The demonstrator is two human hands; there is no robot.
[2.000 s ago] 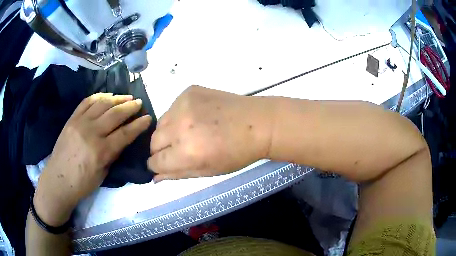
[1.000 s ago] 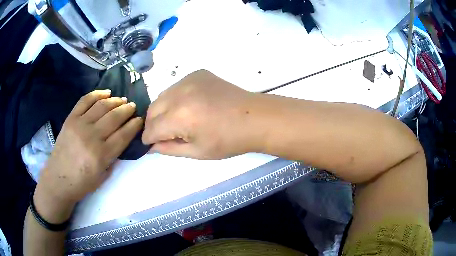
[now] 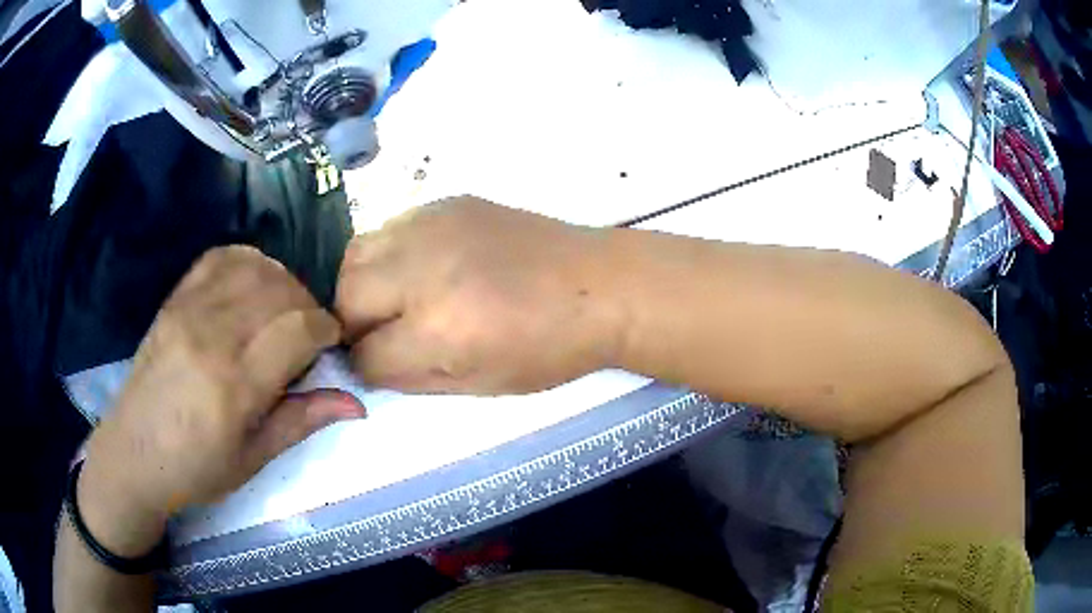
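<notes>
The black garment piece (image 3: 156, 240) lies on the white table, with its right edge under the presser foot and needle (image 3: 323, 174). My left hand (image 3: 222, 371) is on the cloth in front of the needle, fingers curled into it and thumb apart. My right hand (image 3: 443, 299) is closed at the cloth's right edge, its fingertips close to my left fingers. A bit of white-grey fabric (image 3: 90, 389) shows beside my left hand. The cloth between my hands is mostly hidden.
The machine's metal guard (image 3: 180, 72) and tension dial (image 3: 341, 96) stand at upper left. A ragged black pile (image 3: 689, 24) lies behind. Red-handled snips (image 3: 1027, 186) are at the right end. The edge ruler (image 3: 479, 491) runs along the front edge.
My left fingers, earlier extended flat on the cloth, are now curled, with the thumb showing. My right hand remains at the cloth's edge. The cloth under my hands has shifted.
</notes>
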